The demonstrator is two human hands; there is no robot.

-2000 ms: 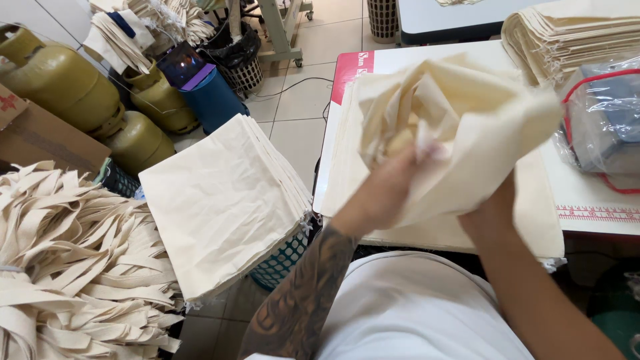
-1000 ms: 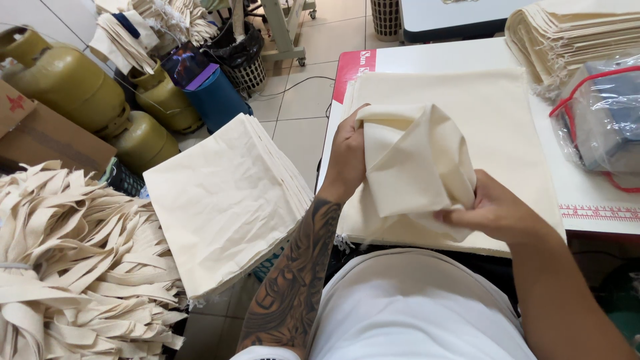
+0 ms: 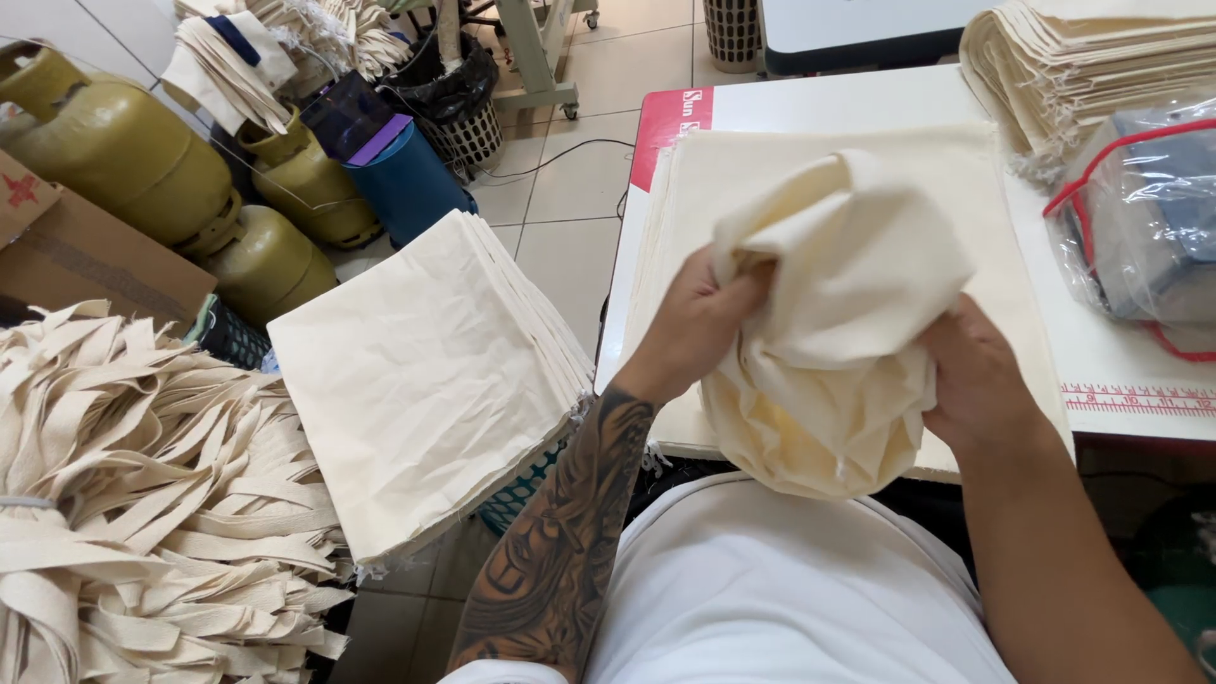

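Note:
A bunched piece of cream cotton fabric [image 3: 845, 313] is held up in front of me, partly blurred. My left hand [image 3: 708, 323] grips it on its left side, fingers partly hidden in the folds. On its right side my right hand [image 3: 978, 375] grips an edge of the cloth. Beneath both hands lies a stack of flat cream fabric pieces [image 3: 1012, 275] on the white table [image 3: 760, 104]. A second stack of cream fabric pieces [image 3: 427, 380] rests on a teal plastic basket [image 3: 527, 484] to the left of the table.
Cream fabric strips [image 3: 171, 513] fill the lower left. Olive gas cylinders [image 3: 133, 142], a cardboard box [image 3: 104, 247] and a blue bin [image 3: 408, 185] stand behind them. At the right are folded fabric [image 3: 1073, 76], a plastic-wrapped item [image 3: 1140, 209] and a printed ruler scale [image 3: 1130, 399].
The held cloth has changed from a compact bundle to a larger, looser shape hanging lower toward my body. Both hands still hold it.

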